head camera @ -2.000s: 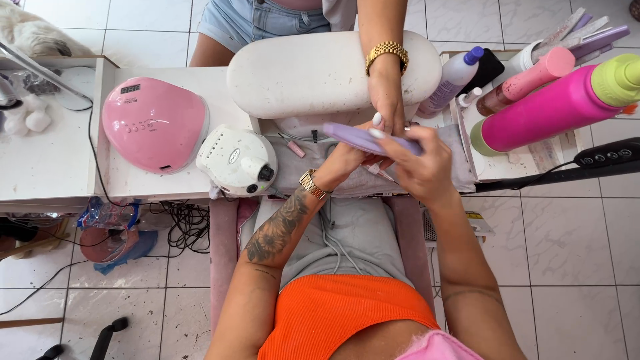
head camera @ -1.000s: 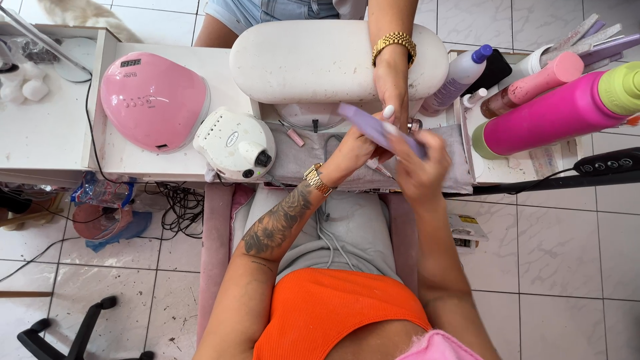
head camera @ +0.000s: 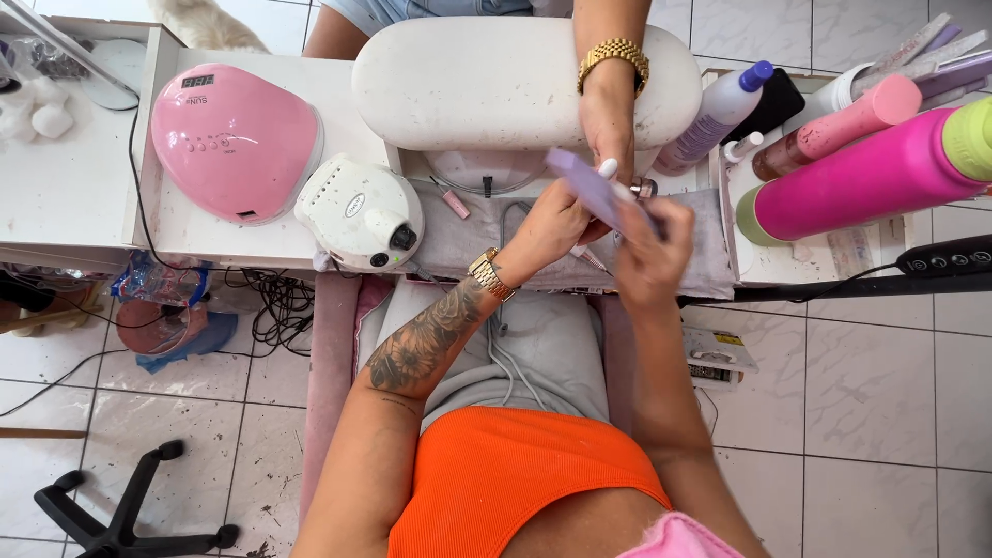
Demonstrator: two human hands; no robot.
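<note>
My right hand (head camera: 655,244) grips a lilac nail file (head camera: 593,190), blurred, which slants over the fingers of the other person's hand (head camera: 608,124). My left hand (head camera: 554,221) holds that person's fingers from below left; the exact grip is partly hidden behind the file. One white-painted nail (head camera: 607,167) shows beside the file. The other person's forearm, with a gold watch (head camera: 612,62), comes down over a white padded armrest (head camera: 496,81). Beneath my hands lies a grey towel (head camera: 457,240), with the handpiece of a nail drill (head camera: 587,256) partly visible on it.
A pink nail lamp (head camera: 232,143) and white drill unit (head camera: 360,213) stand left. A small pink brush bottle (head camera: 456,204) lies on the towel. At right are a spray bottle (head camera: 709,120), black phone (head camera: 771,105), magenta flask (head camera: 860,174) and a cup of files (head camera: 841,89).
The lilac file has shifted and changed its slant in my right hand. My left hand stays at the other person's fingers. The view has moved somewhat.
</note>
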